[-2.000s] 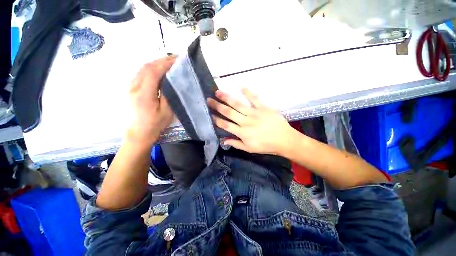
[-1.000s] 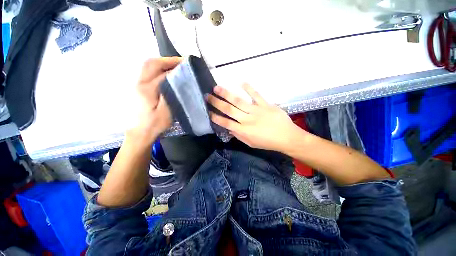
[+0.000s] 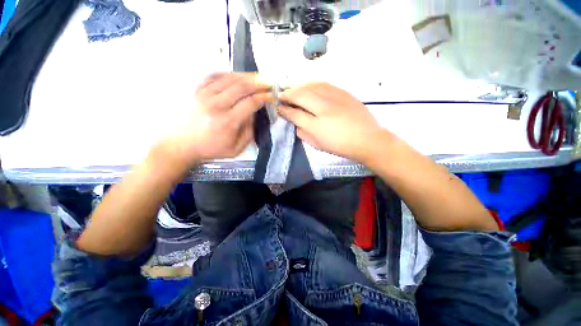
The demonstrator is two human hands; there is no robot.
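Observation:
A dark grey strip [image 3: 302, 162] with a light grey strip [image 3: 280, 149] on it runs from the table's front edge up under both hands. A dark end of it shows beyond the fingers, towards the sewing machine head [image 3: 279, 16]. My left hand [image 3: 226, 118] pinches the strip from the left. My right hand [image 3: 331, 118] holds it from the right. The fingertips of both hands meet, and the cloth between them is partly hidden.
Dark curved pieces [image 3: 28, 60] lie at the table's left, with a frayed blue denim scrap [image 3: 111, 20] beside them. Red-handled scissors [image 3: 546, 124] lie at the right edge. Cloth bundles [image 3: 395, 235] and blue bins [image 3: 28, 255] are below the table.
Both hands have moved up and closer together, towards the machine head. The strip is now flatter and straighter, no longer folded open between the palms. The view has shifted.

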